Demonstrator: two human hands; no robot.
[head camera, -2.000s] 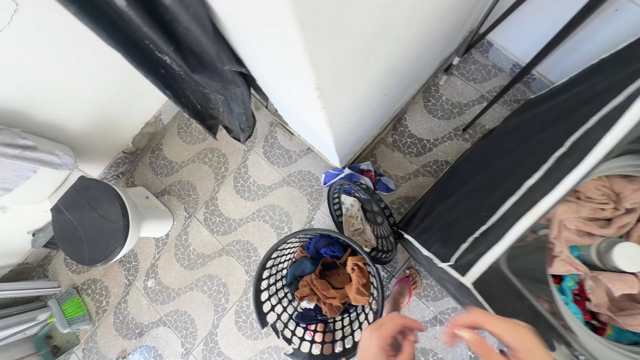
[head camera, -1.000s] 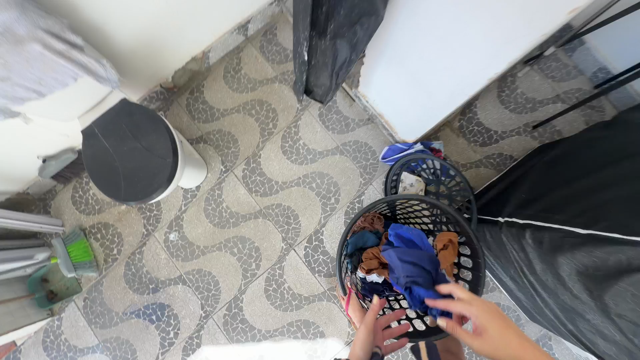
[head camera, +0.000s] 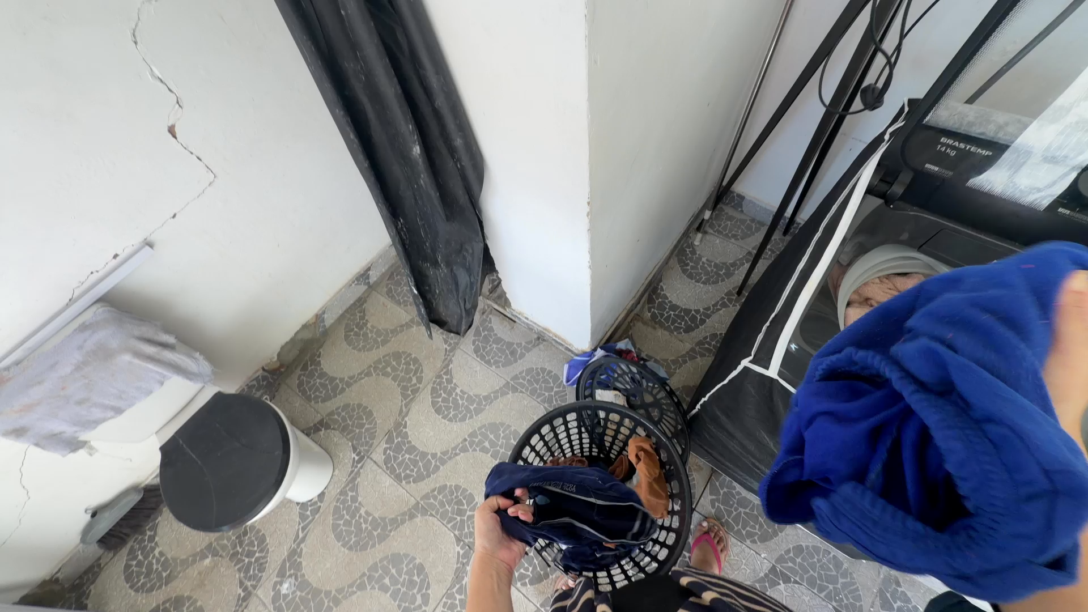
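Observation:
My left hand (head camera: 503, 531) grips the waistband of a dark navy garment (head camera: 586, 503) above the black plastic laundry basket (head camera: 680, 518). Brown and orange clothes (head camera: 648, 476) lie in that basket. At the right edge, my right hand (head camera: 1069, 361), partly cut off by the frame, holds up a bunched bright blue garment (head camera: 926, 425) in front of the top-loading washing machine (head camera: 960, 223). Behind the blue cloth, light brown laundry (head camera: 884, 293) shows in the machine's tub; its lid is raised.
A second black basket (head camera: 633, 387) stands against the wall corner, with blue and white cloth (head camera: 595, 361) behind it. A toilet with a black lid (head camera: 225, 463) is at left, below a grey cloth (head camera: 98, 378). Black sheeting (head camera: 425, 195) hangs by the wall. Black metal legs (head camera: 795, 153) stand beside the washer.
The blue garment, over the basket a second ago, is now lifted to the right, near the washer. My left hand now holds the navy garment. The view has swung.

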